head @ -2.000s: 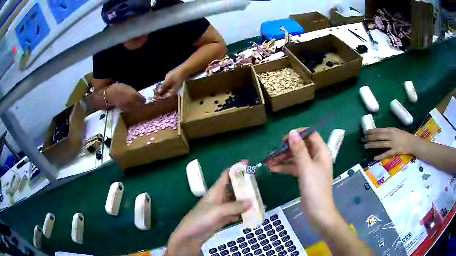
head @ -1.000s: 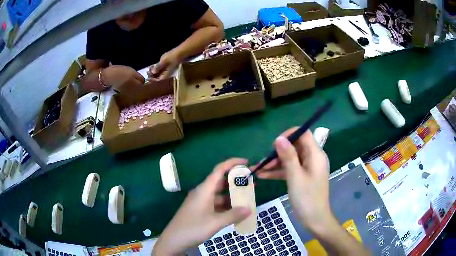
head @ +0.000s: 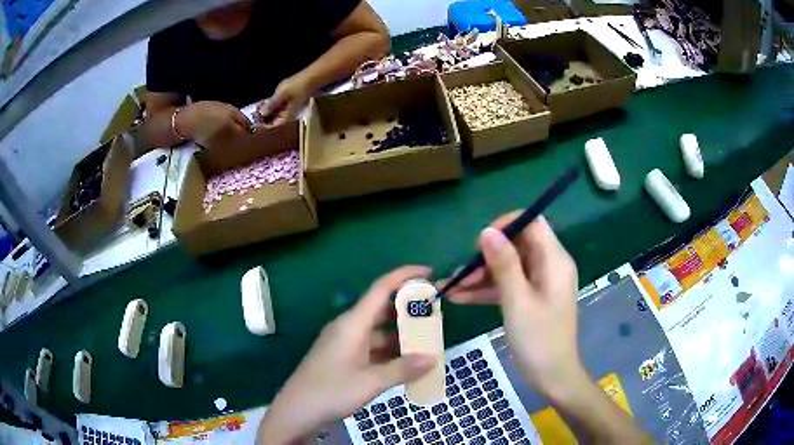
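My left hand (head: 348, 355) holds a cream housing (head: 421, 348) upright above the label sheet, thumb across its lower part. A black label (head: 420, 308) with pale figures lies on the housing's upper end. My right hand (head: 533, 291) grips long black tweezers (head: 522, 222) like a pen, and their tip touches the label's right edge. The label sheet (head: 453, 413), with rows of small black labels, lies below my hands and is partly covered by my left hand and the housing.
White housings (head: 258, 301) are spaced along the green conveyor belt (head: 366, 243), left and right. Open cardboard boxes (head: 383, 174) of pink, black and beige parts stand across it. A person (head: 261, 69) in dark clothing sits behind them. Printed sheets (head: 696, 330) cover the near right ledge.
The label has come from the tweezers' tip onto the housing. The housings on the belt have shifted left. The other person's hand at the right has left the view.
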